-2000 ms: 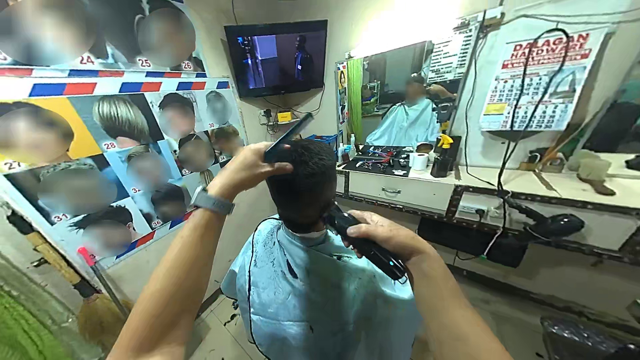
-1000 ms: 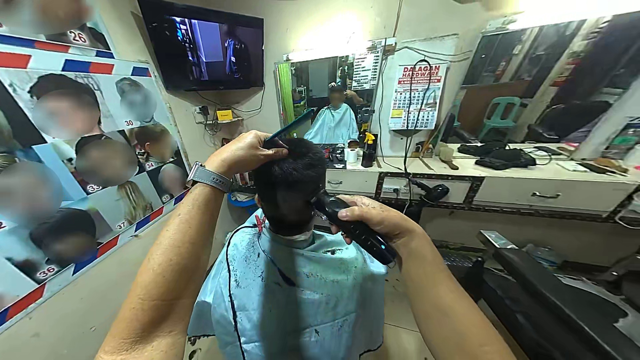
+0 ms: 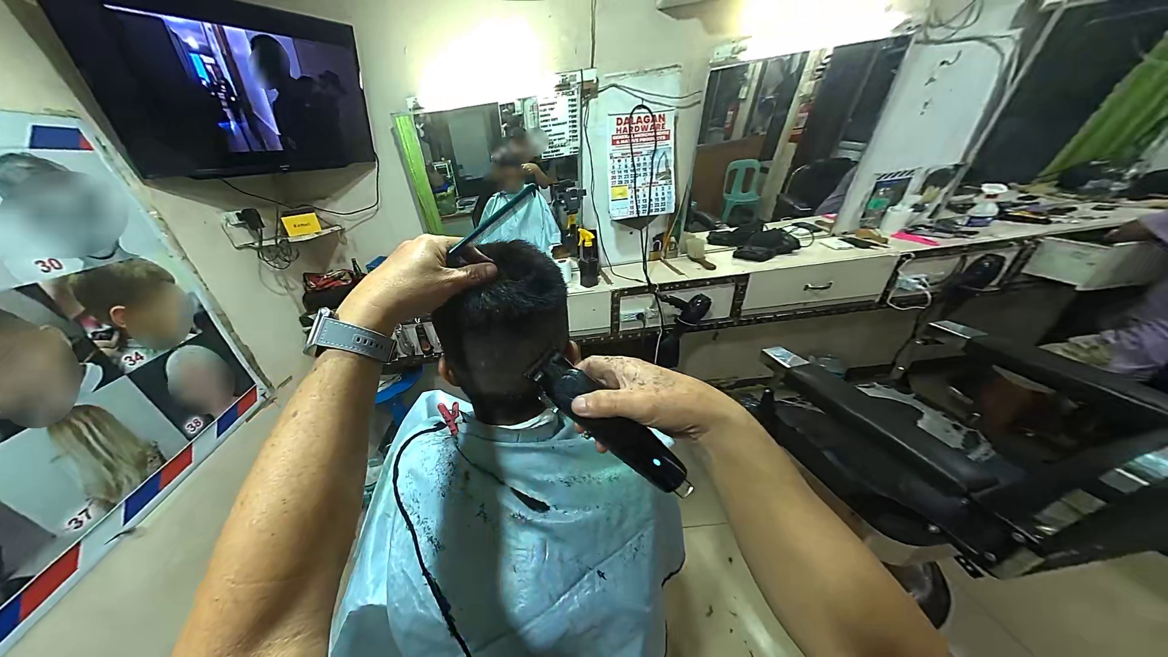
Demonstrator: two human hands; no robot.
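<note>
A seated person's head with short dark hair is seen from behind, above a light blue barber cape scattered with hair clippings. A red clip is at the cape's neck. My left hand, with a grey-banded watch on the wrist, rests on the top left of the head and holds a dark comb that points up and right. In my right hand is a black hair clipper, its blade against the lower right back of the head.
A counter under mirrors carries a spray bottle and tools. A hair dryer hangs at its front. A black barber chair stands at right, near another person's sleeve. A wall television and haircut poster are at left.
The view has swung to the right, bringing the black chair into sight. Both hands remain at the head, with the comb and clipper still held.
</note>
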